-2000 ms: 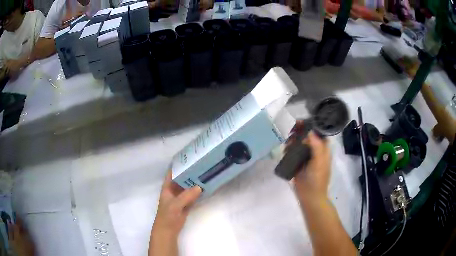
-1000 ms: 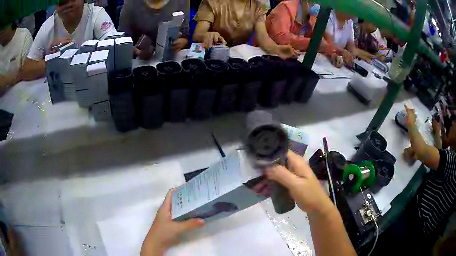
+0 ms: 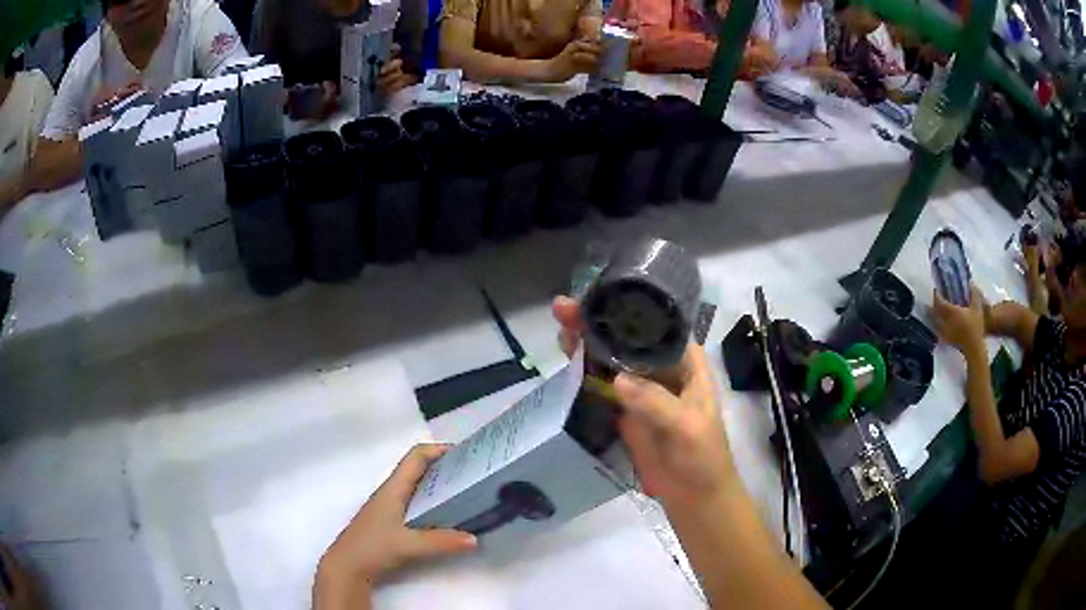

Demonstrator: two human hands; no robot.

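My left hand [image 3: 399, 534] holds a light blue and white retail box [image 3: 530, 459] by its lower left end, tilted, with a fan picture facing me. My right hand [image 3: 667, 417] grips a dark grey handheld fan [image 3: 644, 305] at the open upper right end of the box. The fan head faces me, above the opening. The fan handle is mostly hidden by my fingers and the box, so I cannot tell if its end is inside.
Dark cup-like housings [image 3: 393, 197] stand in a row across the table. Finished boxes [image 3: 191, 155] stand at the far left. Black strips [image 3: 476, 386] lie behind the box. A bench device with a green spool [image 3: 847, 379] is at the right. People sit opposite and right.
The fan has moved from beside the box to its open end, and its head now faces me. The box sits lower, and black strips show behind it. The camera view has shifted.
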